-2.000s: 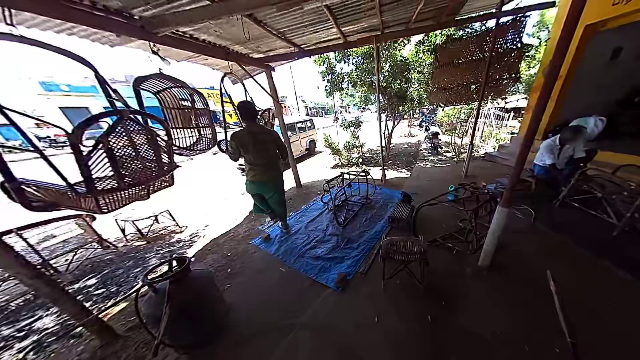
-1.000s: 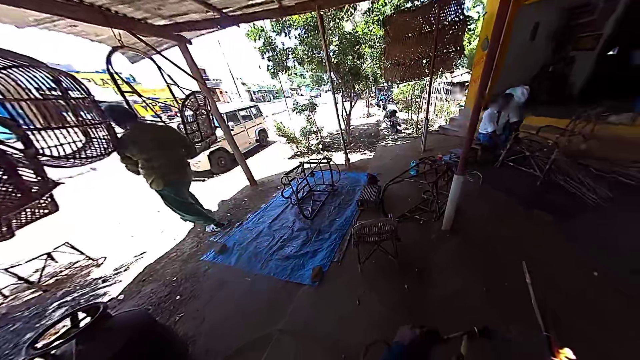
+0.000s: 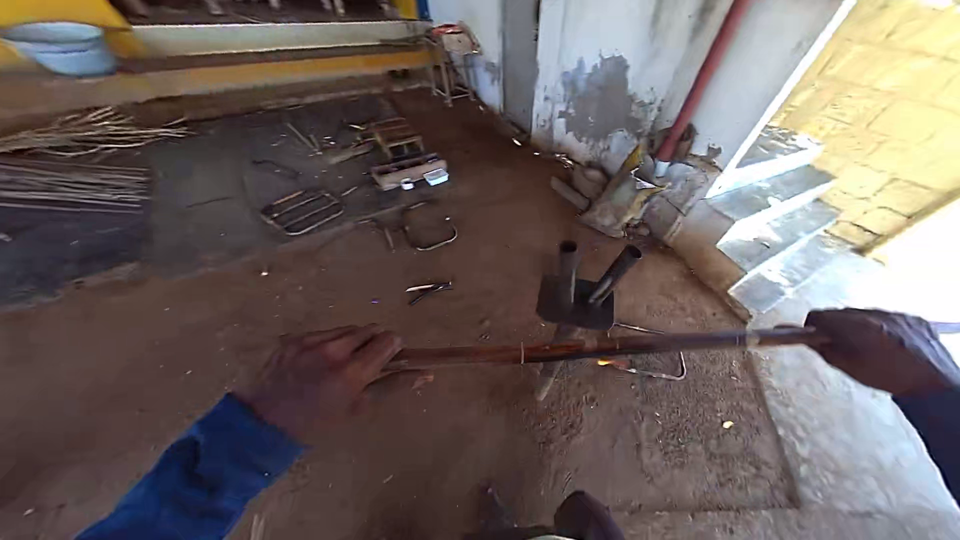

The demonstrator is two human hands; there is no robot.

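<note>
A brown cane pole (image 3: 555,351) runs nearly level across the lower middle of the head view. My left hand (image 3: 326,375) is closed around its left end, and my right hand (image 3: 877,345) grips the right end. A small orange flame (image 3: 604,363) shows just below the pole, right of its middle. Behind the pole stands a metal stand (image 3: 576,304) with a square plate and two upright pipes. A bent wire or rod frame (image 3: 679,367) lies on the ground to the right of the flame.
Cane bundles (image 3: 71,180) lie at the left. Small rectangular frames (image 3: 302,212), a wooden tray (image 3: 405,172) and thin tools (image 3: 429,288) rest on the ground ahead. Steps (image 3: 780,217) rise at the right, beside a red pipe (image 3: 705,79) and stones (image 3: 589,180).
The view has swung far to the right and down, away from the blue sheet and the person walking. Both my hands on the pole are now plainly in view.
</note>
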